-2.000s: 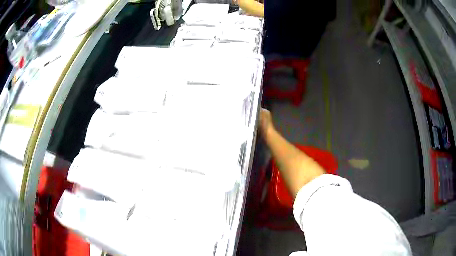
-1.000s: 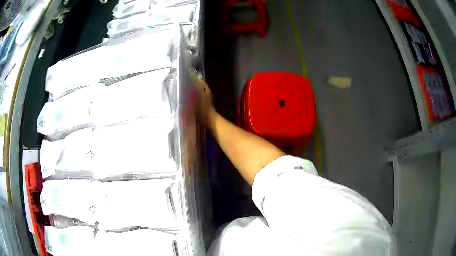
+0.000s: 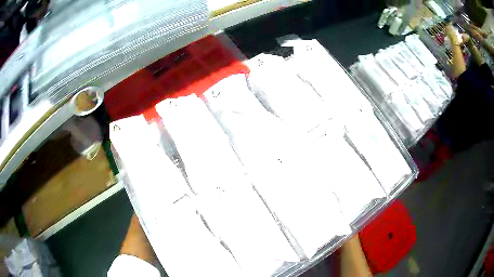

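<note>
A clear blister tray (image 3: 416, 172) filled with two rows of white bagged items (image 3: 281, 157) fills the middle, set diagonally; whether more trays lie under it is hard to tell. My left hand (image 3: 136, 238) is at the tray's lower left edge, with wrist and part of the forearm showing. My right hand (image 3: 352, 250) is at the near right edge, mostly under the tray. The fingers of both hands are hidden by the tray, which they appear to hold from its two sides.
A red bin (image 3: 179, 70) lies beyond the tray. Stacked clear trays (image 3: 135, 30) stand at upper left, near a small round container (image 3: 86, 101) and brown board (image 3: 70, 184). Another filled tray stack (image 3: 403, 89) and a person's hands (image 3: 455, 43) are upper right. A red stool (image 3: 390, 238) is lower right.
The view has turned, so the tray lies diagonally, with the other stack at upper right. My left wrist has come into view. My right arm is now mostly hidden below the tray.
</note>
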